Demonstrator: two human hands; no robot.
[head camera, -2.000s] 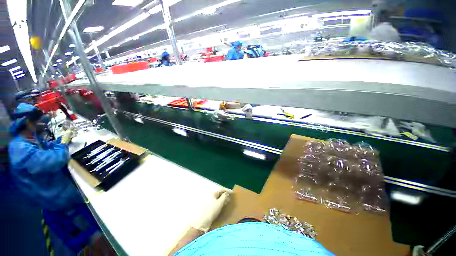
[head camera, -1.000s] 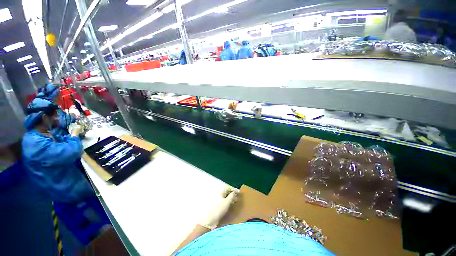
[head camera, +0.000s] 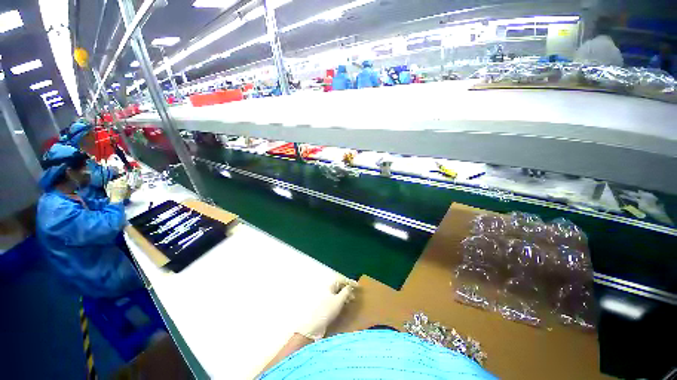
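My left hand (head camera: 326, 310), in a cream glove, rests at the left edge of the brown cardboard sheet (head camera: 378, 298), beside the white bench sheet. Its fingers are curled and blown out by light, so I cannot tell whether they hold anything. A pile of small silver metal parts (head camera: 444, 338) lies on the cardboard to the right of this hand, partly hidden by my blue sleeve or gown. A dark rounded edge shows just above the gown. My right hand is not in view.
Clear plastic blister trays (head camera: 523, 267) lie on cardboard at right. A green conveyor belt (head camera: 319, 230) runs behind, beneath a long white shelf (head camera: 356, 111). At left, a black parts tray (head camera: 177, 256) with silver-white pieces lies near a person in blue (head camera: 82, 234).
The whole view has shifted, so the bench and the neighbouring people appear further right. My left hand stays at the cardboard edge. The neighbour's gloved hands have moved slightly.
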